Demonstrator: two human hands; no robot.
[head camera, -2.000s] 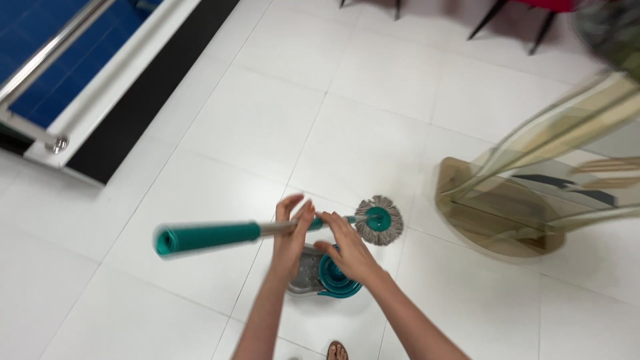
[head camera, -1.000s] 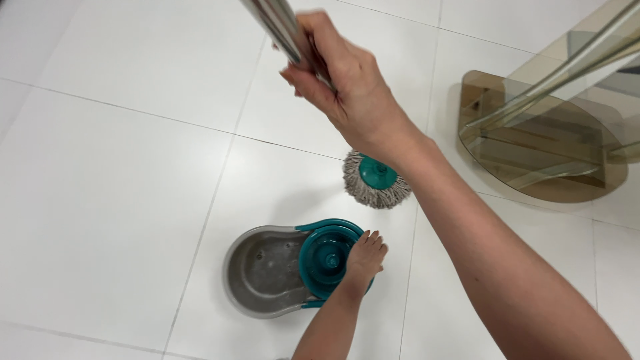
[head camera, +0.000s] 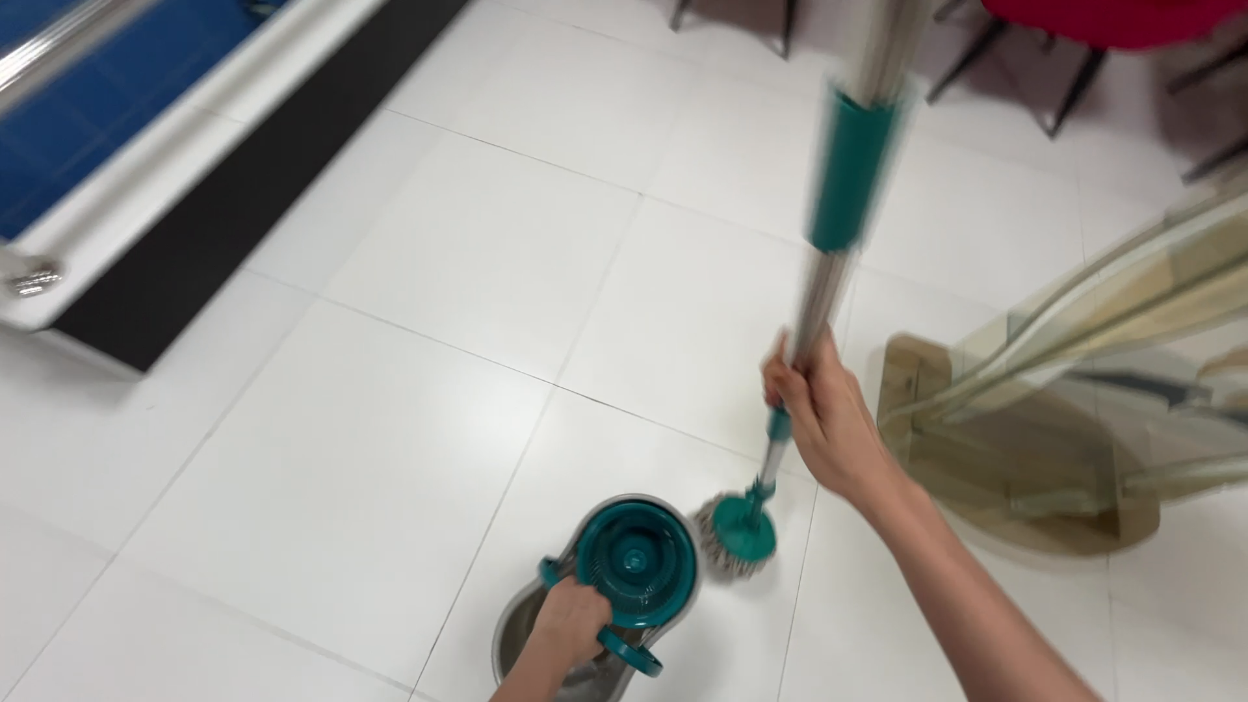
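My right hand (head camera: 819, 409) is closed around the metal pole of a spin mop (head camera: 846, 175), which stands steeply with a teal sleeve above the hand. Its round teal head with grey string fibres (head camera: 743, 531) rests on the floor, just right of the bucket. A grey mop bucket (head camera: 512, 624) with a teal spin basket (head camera: 639, 561) is at the lower middle. My left hand (head camera: 573, 619) grips the bucket's teal carrying handle (head camera: 629, 651), across the middle of the bucket. The pole's top is out of view.
To the right stands a tinted, see-through panelled piece with a brown rounded base (head camera: 1033, 478). A red chair (head camera: 1121, 19) with dark legs is at the upper right. A black-edged raised platform (head camera: 273, 185) with a metal rail (head camera: 58, 54) borders the upper left. White tiles cover the floor.
My left hand has moved from the rim of the spin basket to the bucket's handle, which is now raised across the bucket. The bucket has turned. The view has shifted much.
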